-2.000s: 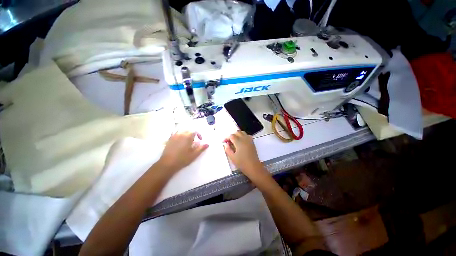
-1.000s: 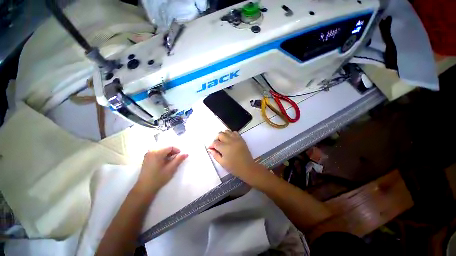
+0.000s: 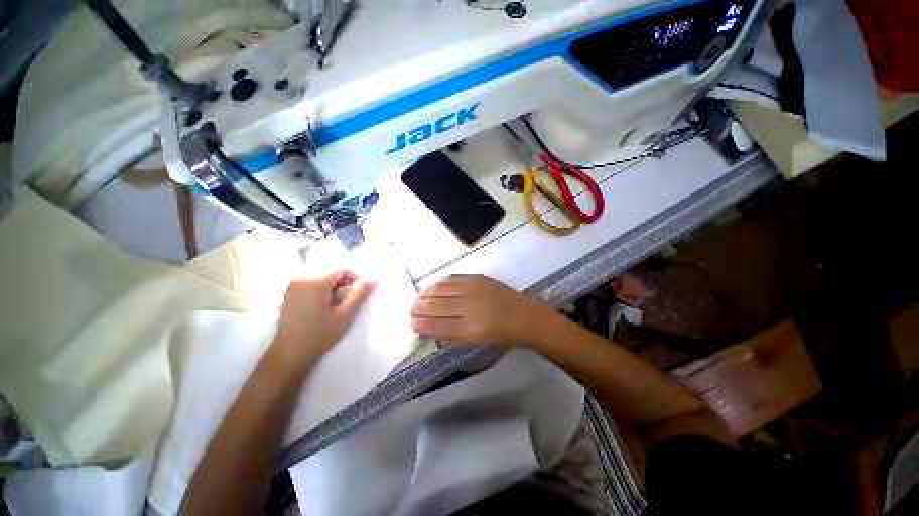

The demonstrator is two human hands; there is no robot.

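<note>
A white fabric piece (image 3: 348, 348) lies on the table in front of the needle, partly washed out by bright light. The presser foot and needle area (image 3: 341, 224) of the white sewing machine (image 3: 504, 86) is just beyond it. My left hand (image 3: 320, 314) lies on the fabric left of the glare, with thumb and fingertips close together. My right hand (image 3: 464, 310) lies over the fabric's right edge with its fingers bent; its fingertips point left. Whether either hand pinches the cloth is hard to tell.
A black phone (image 3: 453, 199) and scissors with yellow and red handles (image 3: 562, 199) lie under the machine arm. Cream fabric (image 3: 91, 333) covers the left side. The ribbed table edge (image 3: 605, 264) runs in front. White cloth (image 3: 453, 443) lies over my lap.
The view has moved closer to the machine and tilted. My right hand has turned and shifted to the fabric's right edge, nearer the table's front. My left hand stays on the fabric.
</note>
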